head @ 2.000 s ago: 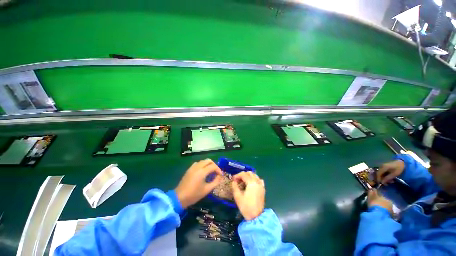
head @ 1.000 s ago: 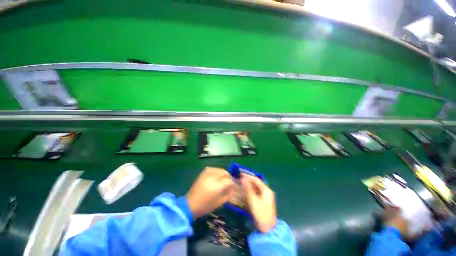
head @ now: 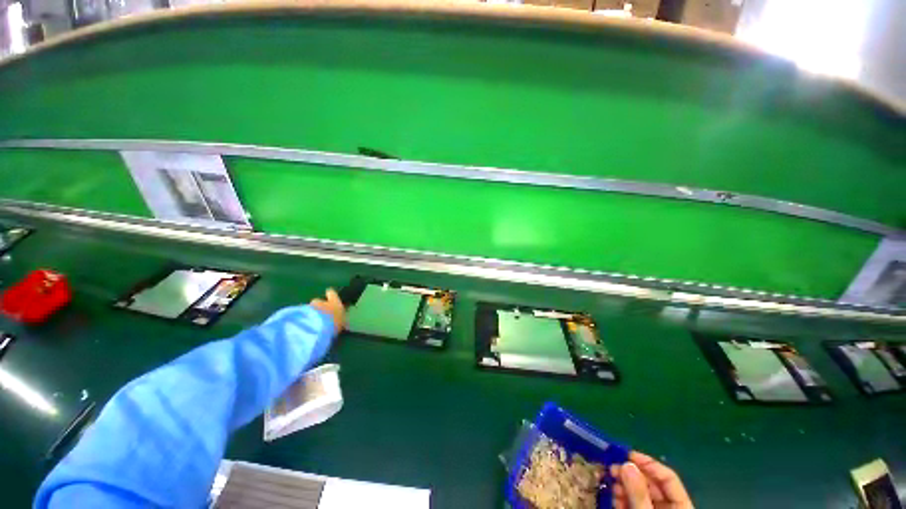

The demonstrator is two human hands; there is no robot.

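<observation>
My left hand (head: 332, 306) reaches forward to the left edge of an open tablet (head: 385, 310) with a pale green area and a circuit strip at its right end. Its fingers are small and partly hidden, so I cannot tell whether they grip the tablet. My right hand (head: 648, 481) is at the lower right, its fingers and thumb on the right rim of the blue parts bin (head: 581, 433). Small tan parts (head: 559, 479) are heaped in the bin. Clear plastic (head: 518, 444) shows at the bin's left side.
Other open tablets (head: 536, 341) lie in a row before the green divider (head: 397, 214). A red bin (head: 36, 296) and tweezers (head: 71, 429) are at the left. A folded white pad (head: 304, 402) and ruled tape sheet (head: 373, 496) lie by my left arm. A small part-visible item (head: 875, 486) is lower right.
My left hand has left the blue bin and reached forward to a tablet. My right hand has moved from over the parts to the bin's right rim. The view has swung left.
</observation>
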